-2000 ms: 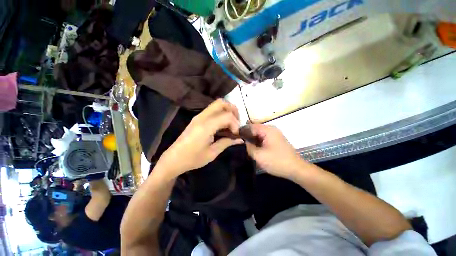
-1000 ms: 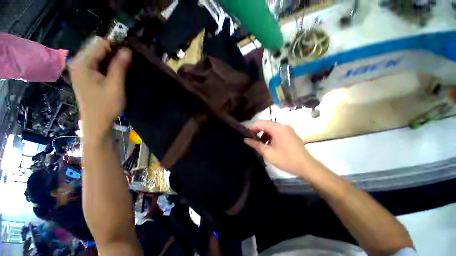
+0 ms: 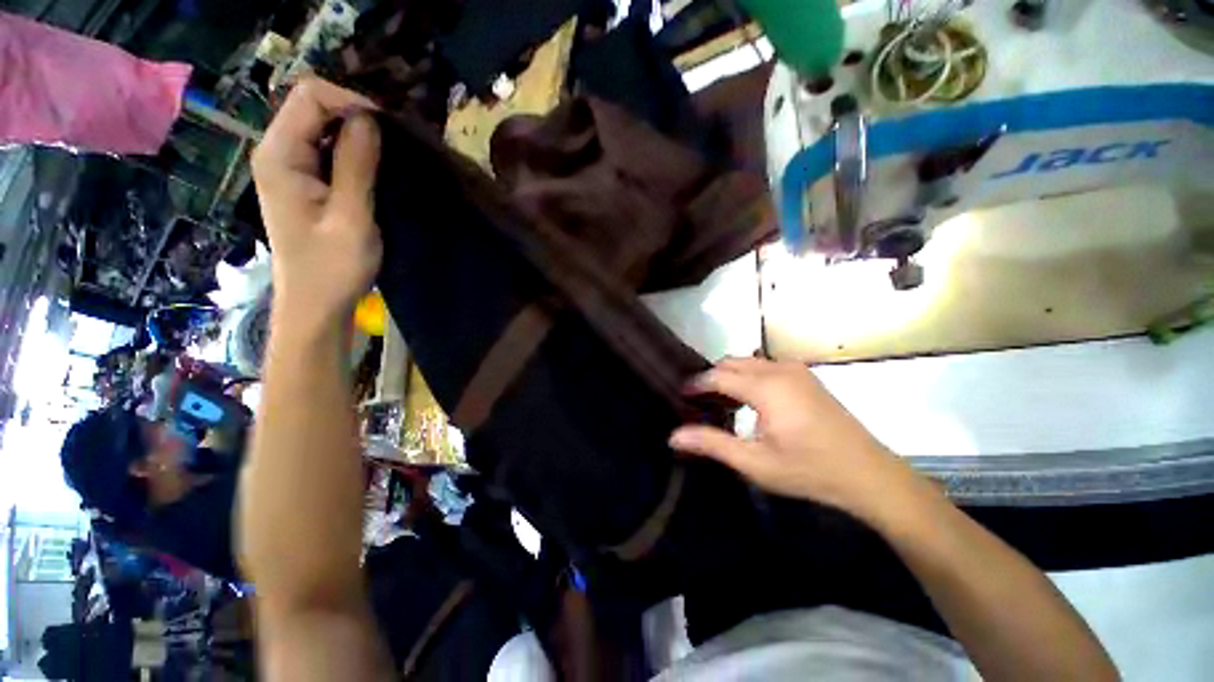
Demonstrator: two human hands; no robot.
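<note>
A black garment body (image 3: 453,287) with brown strips (image 3: 503,366) hangs stretched between my hands, left of the machine. A brown folded edge (image 3: 586,287) runs along its upper side. My left hand (image 3: 320,193) is raised at the upper left, pinching the garment's far corner. My right hand (image 3: 786,426) is at the near end of the brown edge, thumb and forefinger on the fabric. A brown fabric panel (image 3: 586,173) lies crumpled behind it. The needle area (image 3: 908,267) of the white sewing machine (image 3: 1065,253) is lit, with no fabric under it.
A coiled cord (image 3: 932,60) and a green holder (image 3: 803,33) are at the machine top. Green snips (image 3: 1182,323) lie at the right edge. A measuring strip (image 3: 1065,476) follows the table's front edge. Another person (image 3: 153,466) sits at the left. Pink cloth (image 3: 87,87) hangs upper left.
My left hand has moved from near my right hand out to the upper left, drawing the garment edge out long. My right hand's fingers have spread somewhat along the edge. The view has shifted.
</note>
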